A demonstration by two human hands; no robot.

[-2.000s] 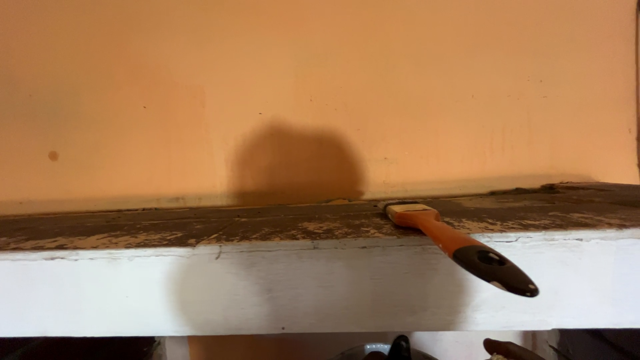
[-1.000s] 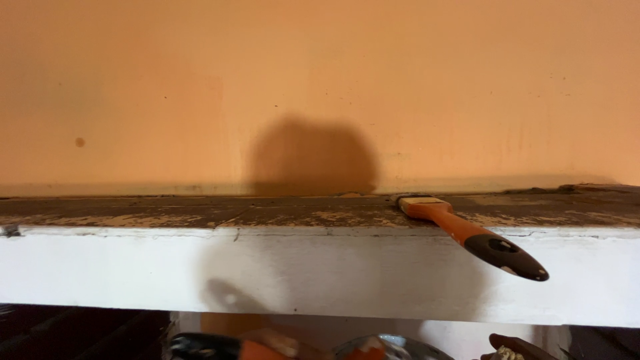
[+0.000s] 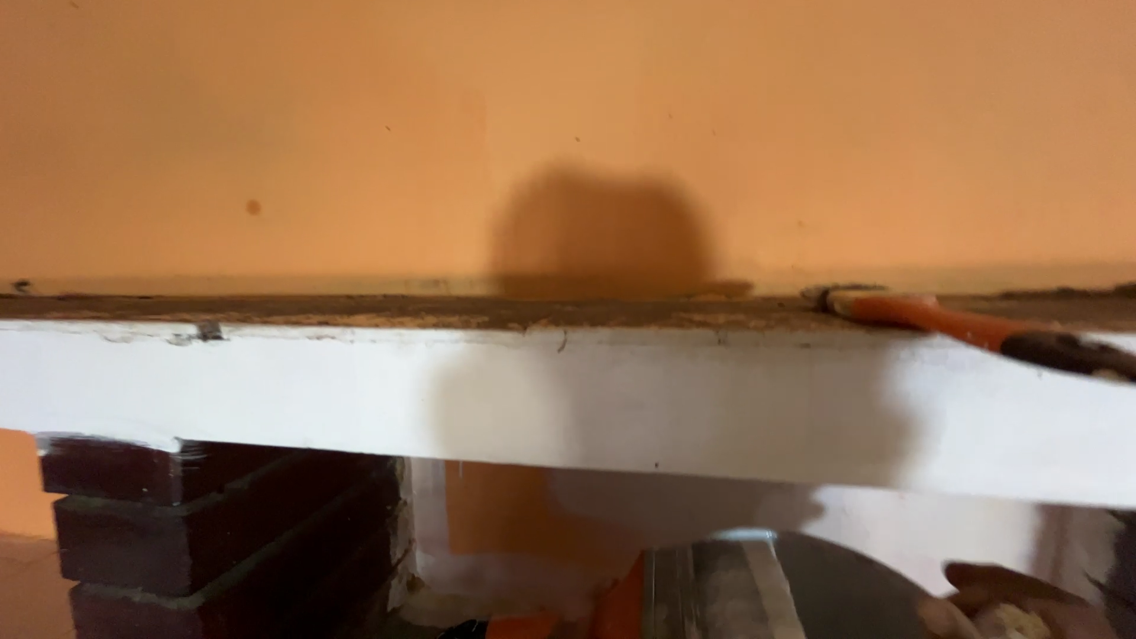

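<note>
A paintbrush (image 3: 950, 321) with an orange and black handle lies on the worn top of the ledge, its handle jutting over the white front. No hand touches it. Below the ledge, an orange-handled tool with a wide metal band (image 3: 710, 590), seemingly a second brush, is cut off by the bottom edge. What may be fingers of my left hand (image 3: 581, 608) show blurred at its handle; their grip is unclear. Beside the band is a dark grey rounded object (image 3: 843, 581). At bottom right, my right hand (image 3: 1034, 595) is curled around a small pale object (image 3: 1012, 621).
The ledge's white front board (image 3: 266, 382) runs across the view, with its rough brown top (image 3: 577, 312) against an orange wall (image 3: 355, 115). A dark brick pillar (image 3: 222, 524) stands under it at left. A rounded shadow falls on the wall and board.
The orange-handled tool below the ledge has come further into view, its metal band now showing. The view has shifted, showing more below the ledge. The brush on top stays on the ledge.
</note>
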